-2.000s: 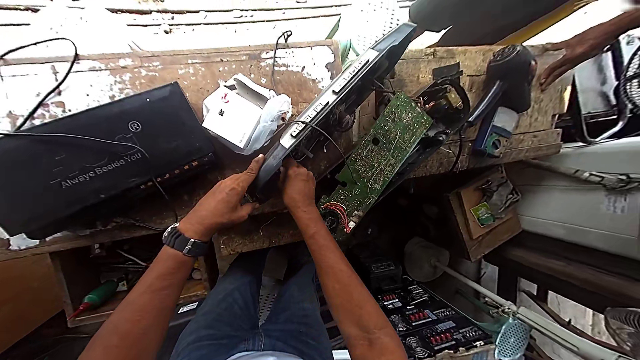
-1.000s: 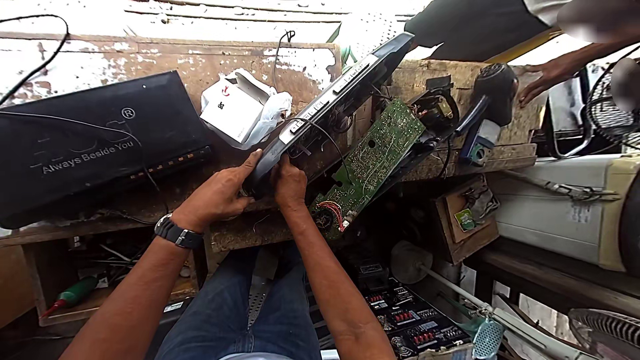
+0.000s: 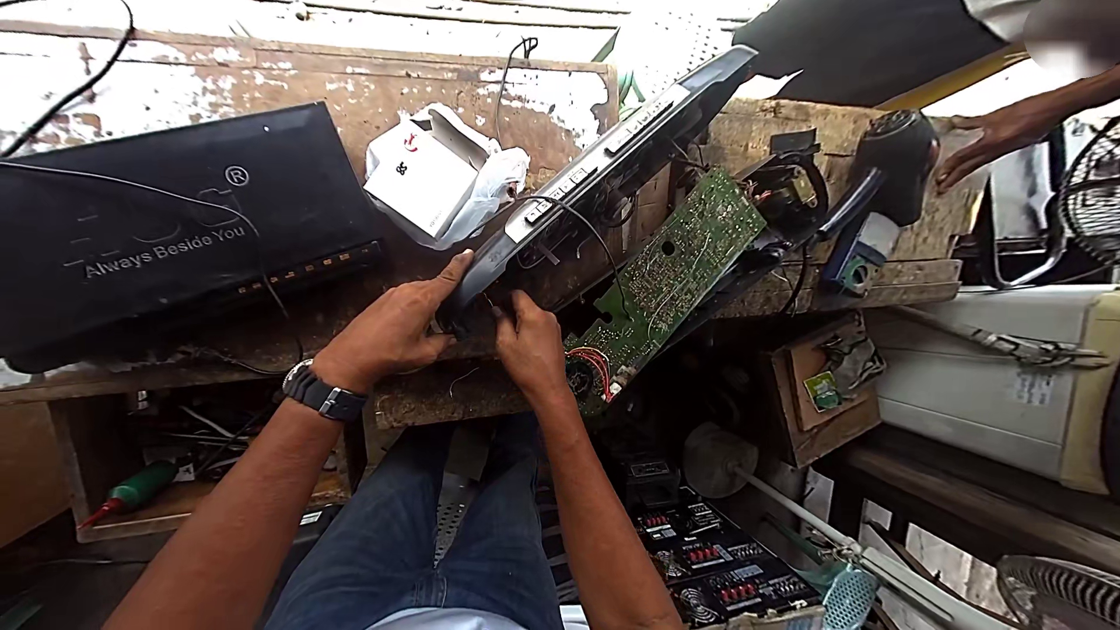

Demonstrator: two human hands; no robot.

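A dark plastic panel with a strip of white labels (image 3: pixel 560 188) stands tilted over the wooden bench. My left hand (image 3: pixel 389 328), with a black watch at its wrist, grips the panel's near lower end. Close beside it, my right hand (image 3: pixel 529 341) has its fingertips bent together at the inner side of that end; something thin, perhaps a wire, shows by them, but what they pinch is unclear. A green circuit board (image 3: pixel 674 254) with red wires (image 3: pixel 597 366) at its near end lies right of the panel. A thin dark wire runs from panel to board.
Left on the bench lies a black device (image 3: pixel 175 227); a white box (image 3: pixel 424 179) in plastic sits behind. A black-handled tool (image 3: pixel 892 166) and a co-worker's hand (image 3: pixel 989 140) are at the right. Below are a shelf with a green screwdriver (image 3: pixel 144 486) and a wooden box (image 3: pixel 827 385).
My right hand's fingers have shifted slightly at the panel's lower end. My left hand keeps its hold there. The view has swung slightly.
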